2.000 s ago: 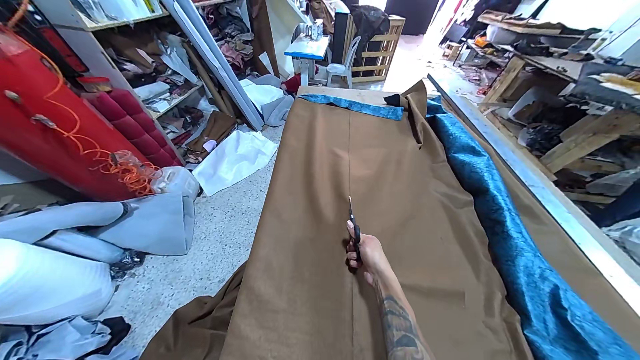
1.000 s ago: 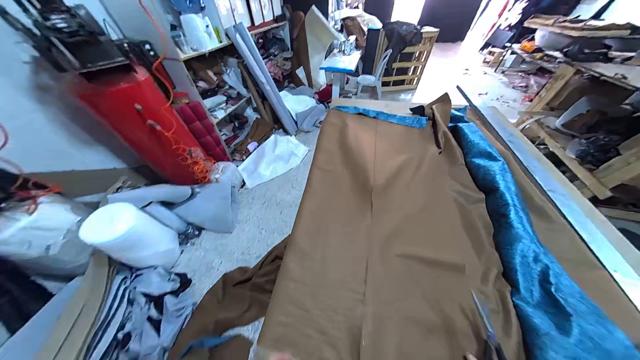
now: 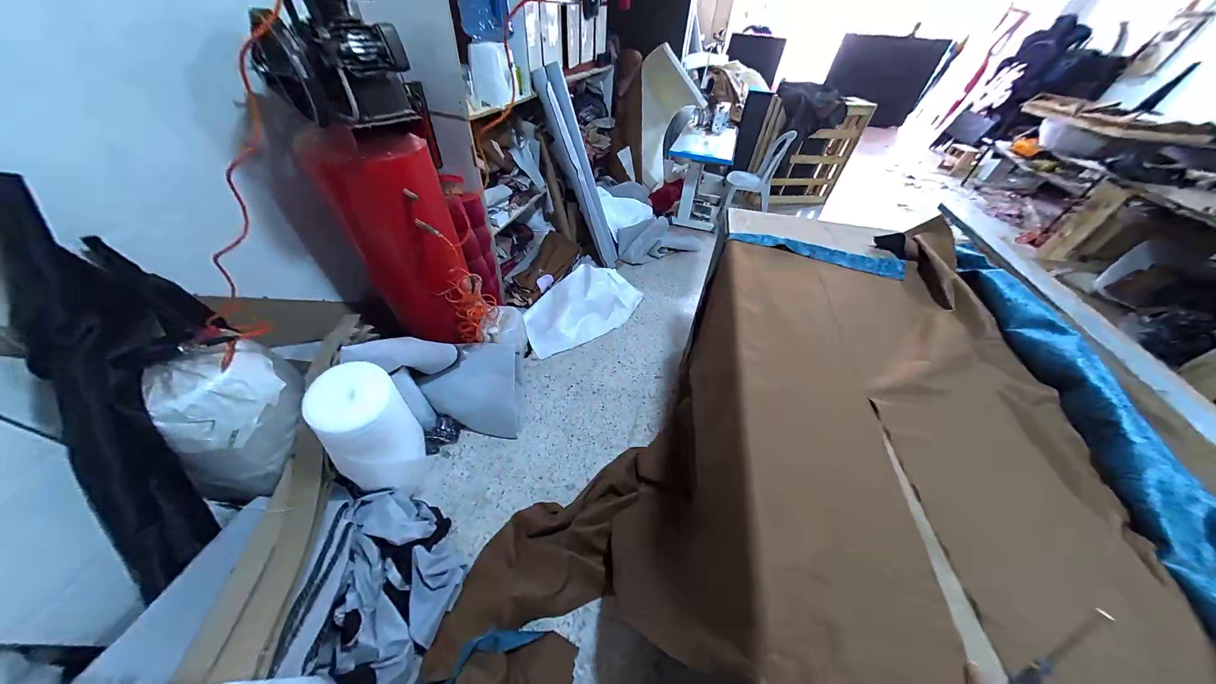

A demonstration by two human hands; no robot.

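Brown fabric [image 3: 807, 427] covers the long work table and hangs over its left side to the floor. A long narrow slit runs through it from mid-table to the near edge, with a pale surface showing between its edges. At the bottom edge of the view lie blurred scissors [image 3: 1064, 651], blades toward the upper right; whether a hand holds them is hidden. A fingertip [image 3: 973, 673] shows just left of them, at the slit; which hand it belongs to cannot be told. Blue velvety fabric [image 3: 1073, 370] lies bunched along the right side, with a blue strip [image 3: 817, 255] across the far end.
On the left stand a red compressor tank [image 3: 389, 228] with an orange hose, a white foam roll [image 3: 366, 423] and a filled plastic bag [image 3: 228, 413]. Grey cloth scraps [image 3: 399, 560] lie near the table. Farther back are a sewing machine table [image 3: 703, 144] and a white chair [image 3: 760, 171].
The hand with the scissors has left mid-table, and the scissors are now at the bottom edge. The slit in the brown fabric has opened wider. The view has swung left.
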